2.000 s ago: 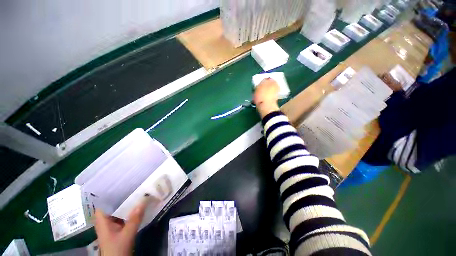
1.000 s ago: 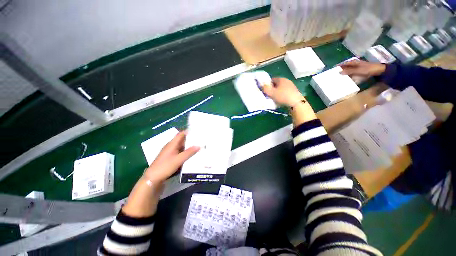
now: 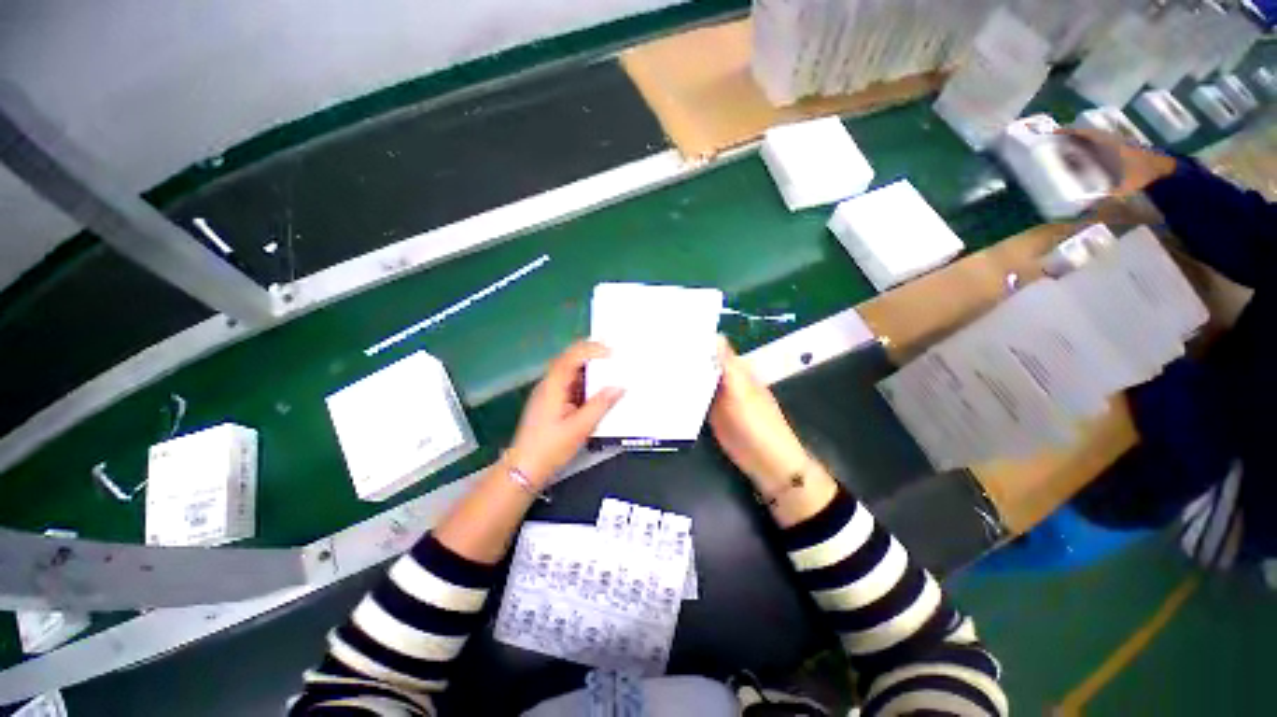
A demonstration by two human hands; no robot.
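A white product box (image 3: 654,357) is held upright between my two hands, over the belt's near rail. My left hand (image 3: 567,406) grips its left side, with the thumb on the front face. My right hand (image 3: 742,413) is at its right edge, fingers partly hidden behind it. The face towards me looks plain white; a dark strip shows at its bottom edge. Label sheets (image 3: 595,588) with rows of small black print lie on the black worktop below.
White boxes lie on the green belt (image 3: 525,329) at left (image 3: 402,425) and at right (image 3: 896,233). A liner strip (image 3: 458,305) lies behind. A metal post (image 3: 140,203) crosses the left. A neighbour's hand (image 3: 1127,161) holds a box beyond fanned sheets (image 3: 1050,350).
My right hand has come back from the belt to the box in my left hand. A plain box now sits on the belt at left. The neighbour's hand has moved right to another box.
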